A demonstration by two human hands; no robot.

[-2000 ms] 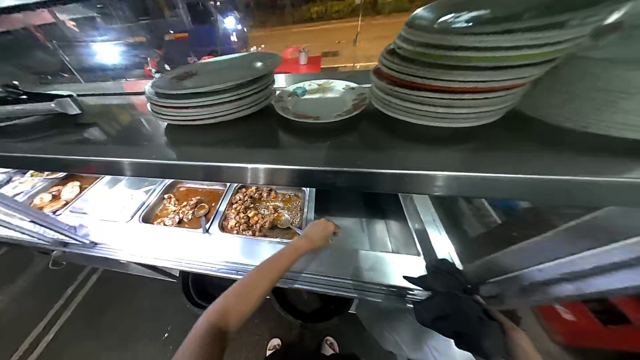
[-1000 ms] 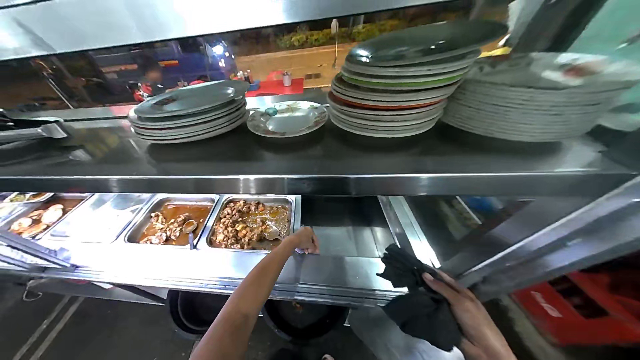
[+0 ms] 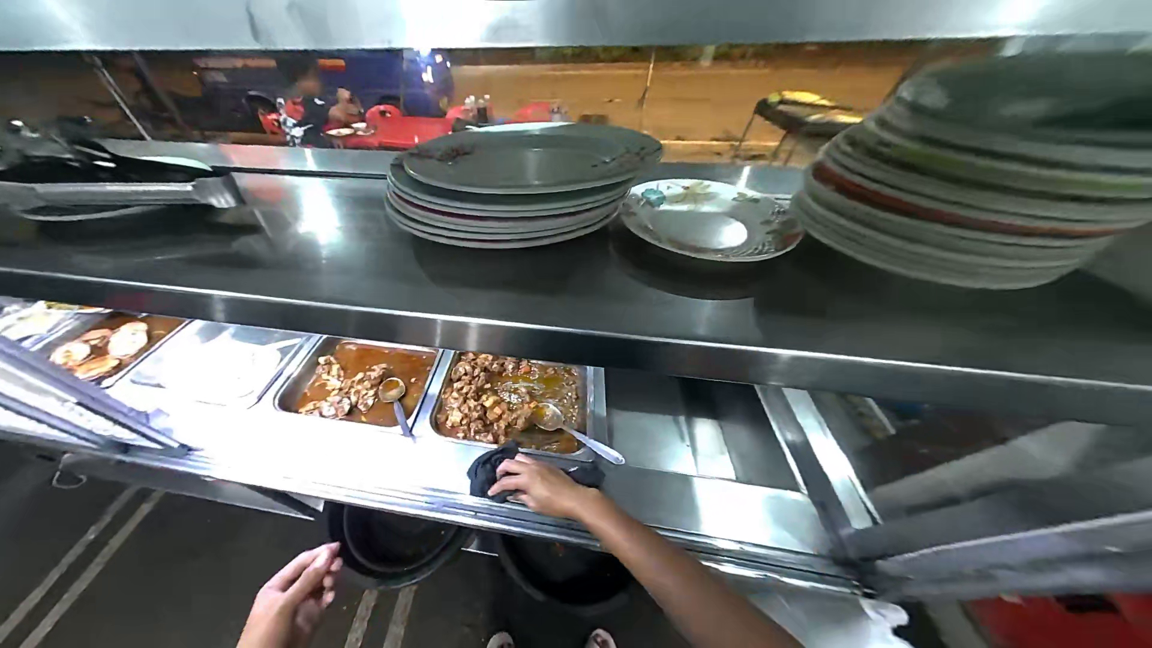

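Observation:
My right hand (image 3: 538, 486) presses a bunched black cloth (image 3: 490, 470) on the steel counter ledge, just in front of a tray of chopped meat in sauce (image 3: 490, 405). A metal spoon (image 3: 589, 441) lies in that tray, its handle reaching over the rim near the hand. Low and to the left, my left hand (image 3: 295, 589) hangs in front of the counter, fingers curled with fingertips together, holding nothing visible. A second tray of meat in brown sauce (image 3: 346, 382), with a spoon (image 3: 394, 396), stands left of the first.
Above the food, a steel shelf (image 3: 540, 297) bears stacked plates (image 3: 522, 180), one floral plate (image 3: 711, 220), a taller stack (image 3: 963, 198) and metal tongs (image 3: 135, 192). Black tubs (image 3: 396, 540) stand below the counter. A person (image 3: 315, 108) is beyond the shelf, beside red furniture.
The black cloth and my right hand have moved left from the counter's right side to the tray's front edge. My left hand has left the tray's side and come down to the left.

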